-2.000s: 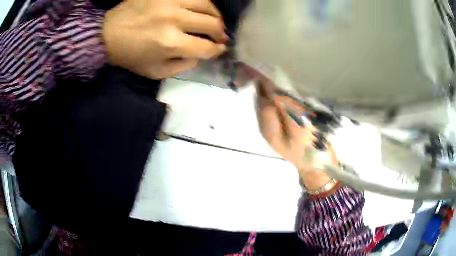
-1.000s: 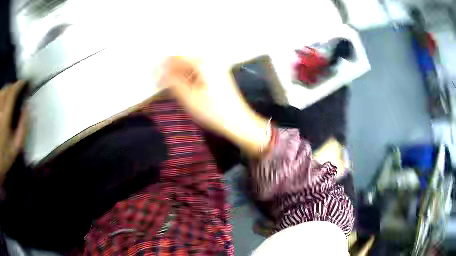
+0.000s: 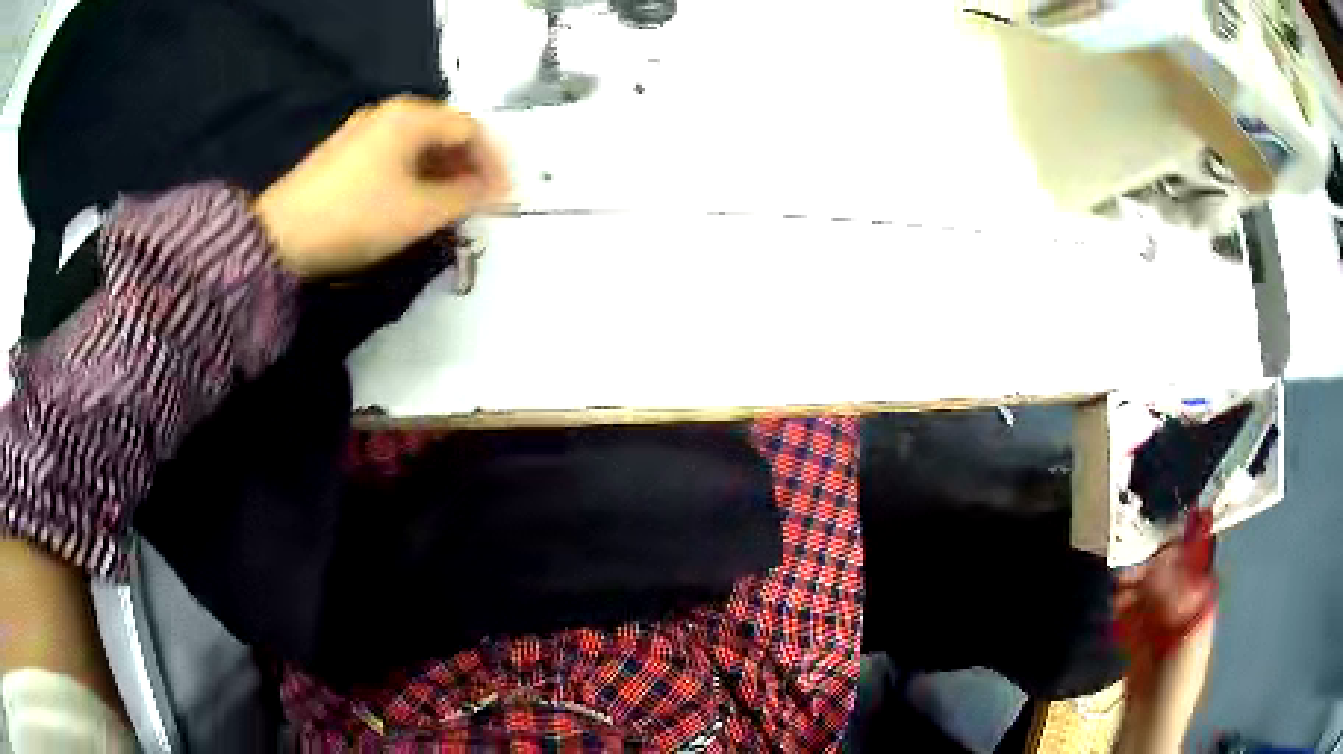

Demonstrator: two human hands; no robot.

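Dark cloth [image 3: 236,103] covers the table's left side, hangs over its edge and lies across the lap. My left hand [image 3: 386,184] is above the cloth near its right edge, with its fingers curled and blurred. Whether it pinches anything cannot be told. My right hand [image 3: 1167,597] is low at the right, at the front of the small white tray [image 3: 1091,471]. It is closed around the red handles of the scissors [image 3: 1234,454]. Their silver blades point up over the tray.
The white machine table [image 3: 825,309] has a wooden front edge. Part of the cream machine [image 3: 1097,111] is at the upper right. The tray holds dark scraps. A red checked apron [image 3: 818,501] is below the table edge, and grey floor [image 3: 1296,589] shows at the right.
The view has swung back over the table from the right. My right hand has moved from near the machine to the tray and has taken hold of the scissors.
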